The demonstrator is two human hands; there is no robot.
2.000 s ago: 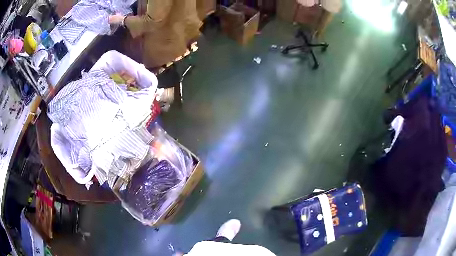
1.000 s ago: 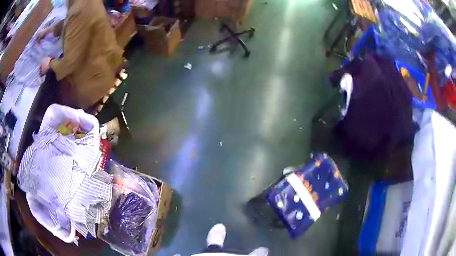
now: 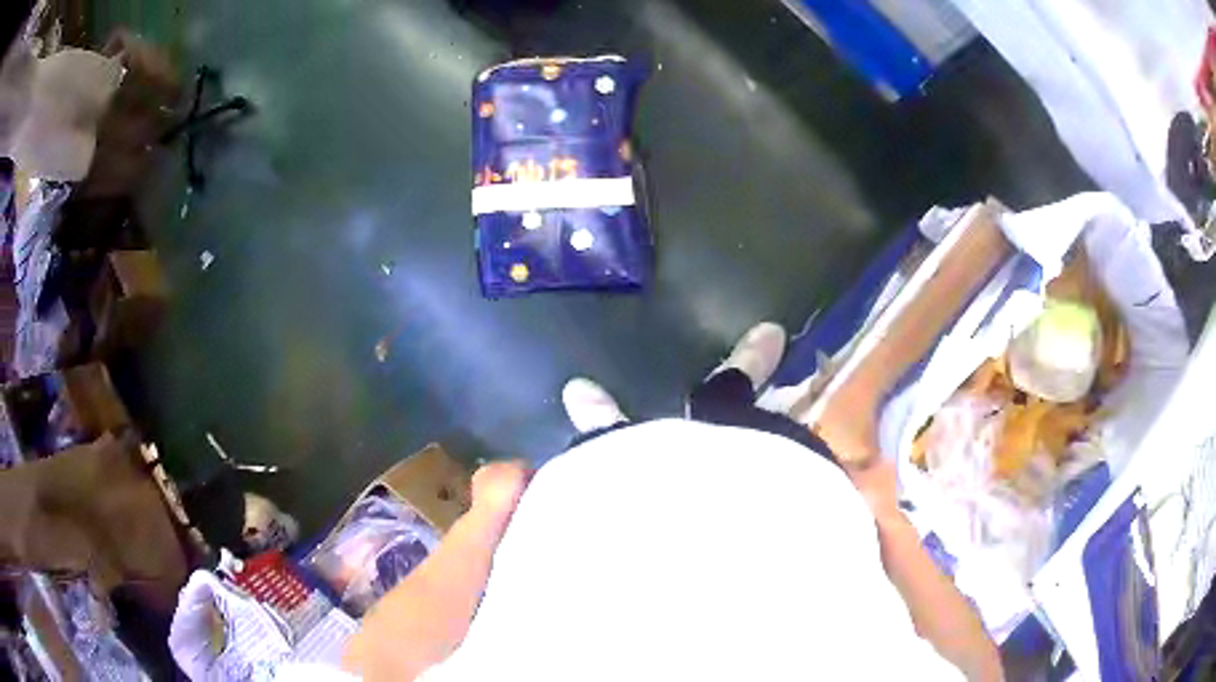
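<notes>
The navy packed bundle (image 3: 560,240) lies on the green floor ahead of my feet, with coloured dots, orange lettering and a white band. My left hand (image 3: 500,486) is low beside my white top, near the open carton (image 3: 434,482), small and blurred, with no object visible in it. My right hand (image 3: 854,429) is low on the other side, beside the brown edge next to the lined bin (image 3: 1134,247). Its fingers are unclear against that edge. Neither hand touches the bundle.
The lined bin holds orange-yellow pieces (image 3: 1040,440) and a pale container (image 3: 1058,350). A red basket (image 3: 271,582) and striped cloth (image 3: 274,642) are at lower left. A person's brown clothing (image 3: 94,513) shows at the left edge. A chair base (image 3: 200,127) stands at upper left.
The view has turned right. The bundle has shifted to upper middle, the carton and laundry basket to lower left. Both my hands and the lined bin have come into view.
</notes>
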